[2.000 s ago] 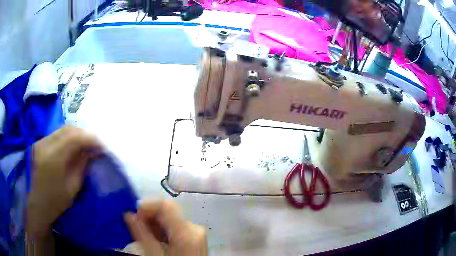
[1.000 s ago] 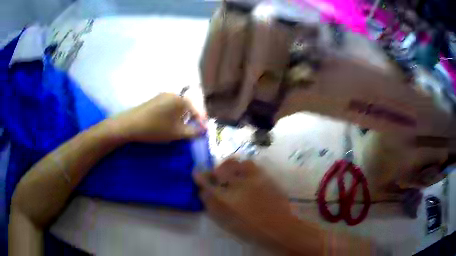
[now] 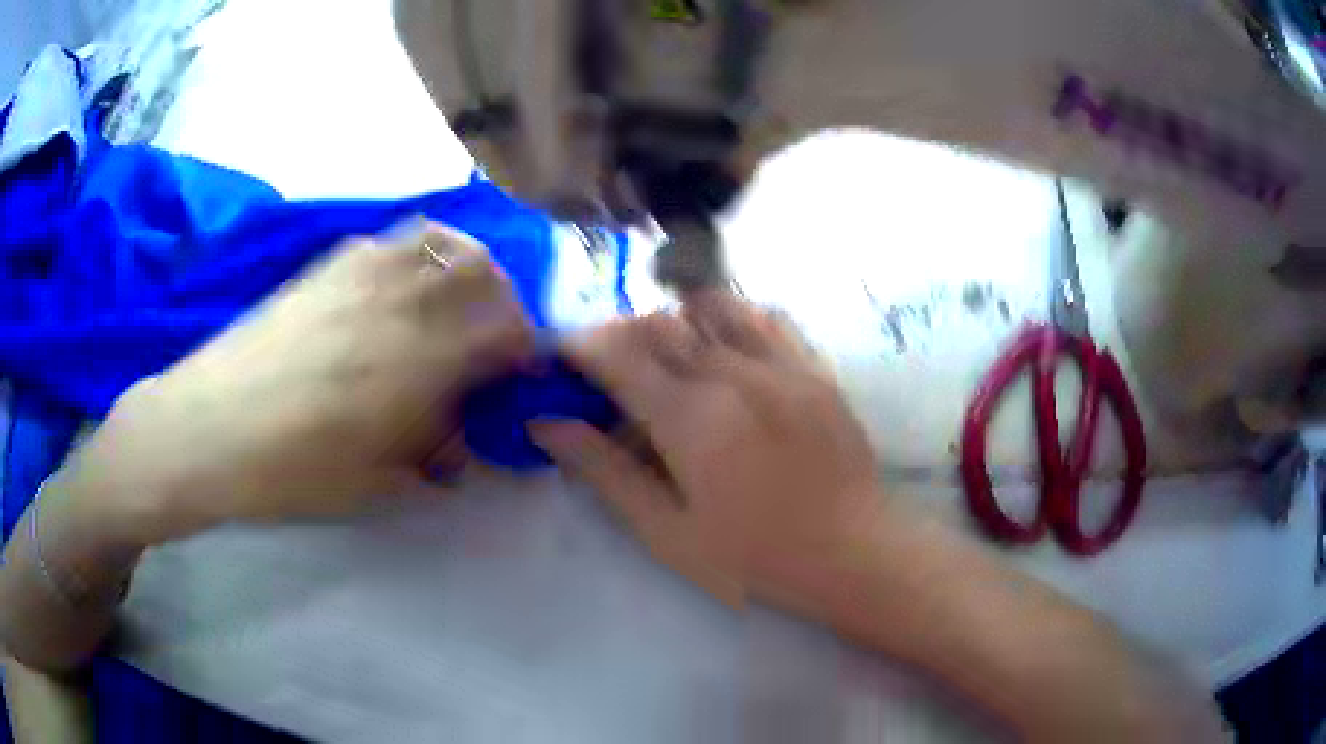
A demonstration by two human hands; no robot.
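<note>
Royal-blue cloth [image 3: 160, 276] lies on the left of the machine table and runs to the needle area, with a pale end near the presser foot. My left hand [image 3: 364, 364] lies over it, fingers bent on the cloth left of the needle. My right hand [image 3: 727, 436] is just right of it, thumb and fingers holding a bunched blue piece [image 3: 512, 419] between both hands. The needle and presser foot are blurred and partly hidden behind my fingers. The cream sewing machine head [image 3: 538, 87] stands right above the hands.
Red-handled scissors [image 3: 1057, 443] lie right of my right hand, blades pointing away. The machine arm [image 3: 931, 87] spans the top right, its base at the right edge. The white table [image 3: 480, 625] has its curved front edge near the bottom. A pale piece [image 3: 44, 109] sits at upper left.
The view has moved closer to the needle. The blue cloth, held flat in front of the machine a second ago, is now folded and bunched between my hands beside the needle.
</note>
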